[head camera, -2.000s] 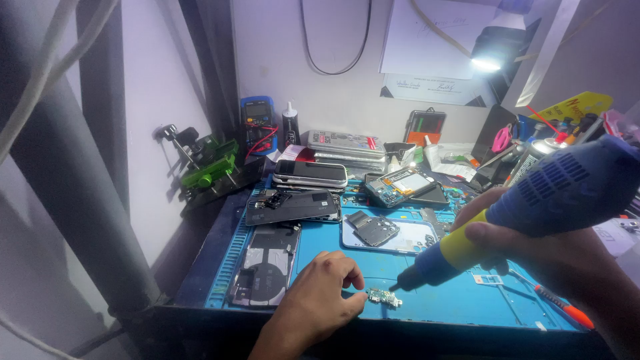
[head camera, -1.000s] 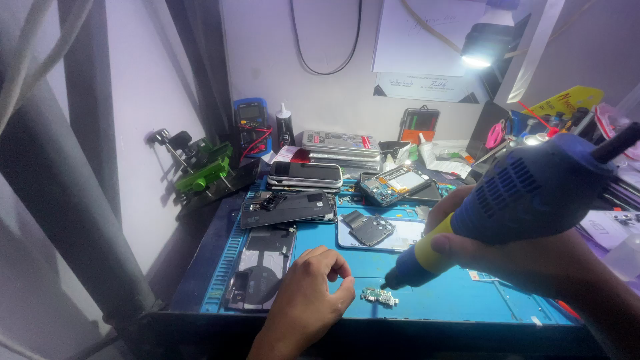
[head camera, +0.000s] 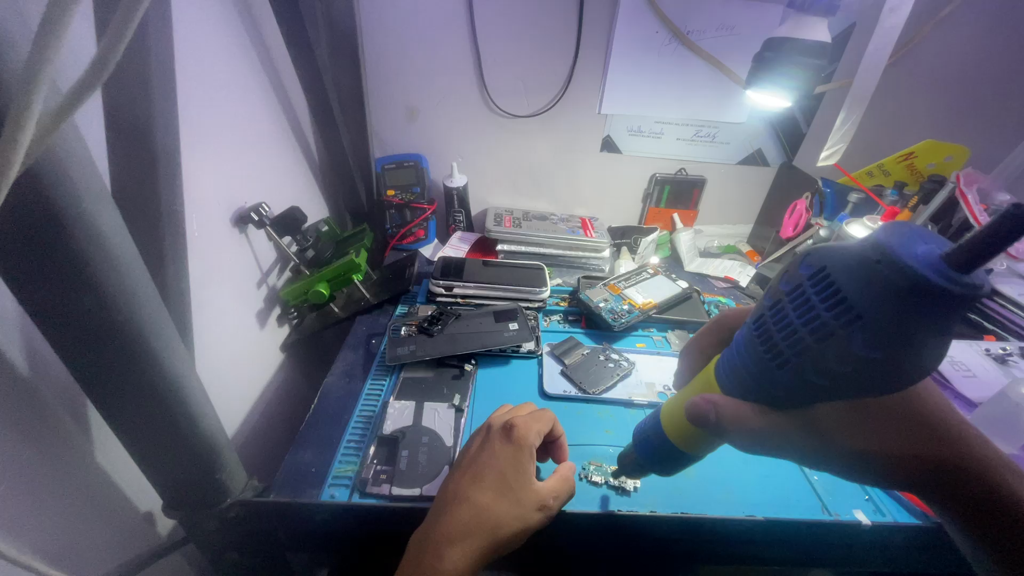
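My right hand (head camera: 728, 416) is wrapped around a blue handheld power tool (head camera: 832, 320) with a yellow band and side vents. The tool's dark tip points down-left and is over or against a small phone circuit board (head camera: 604, 475) on the blue work mat (head camera: 720, 496); contact cannot be told. Just left of the board is my left hand (head camera: 512, 472), its index finger curled toward the thumb. Whether anything is between those fingertips cannot be seen. Behind the board, a dark phone part (head camera: 596, 368) rests on a pale phone panel (head camera: 652, 376).
A phone housing (head camera: 416, 432) lies at left, below stacked phones (head camera: 490, 276) and a dark back cover (head camera: 460, 334). An opened phone (head camera: 636, 298) is behind the pale panel. Farther off are a multimeter (head camera: 402, 192), a green clamp holder (head camera: 328, 272) and a lit lamp (head camera: 784, 72).
The rear body of the power tool has swung left in view, with my right hand still around it. My right forearm now covers most of the red-handled tool seen at the right earlier.
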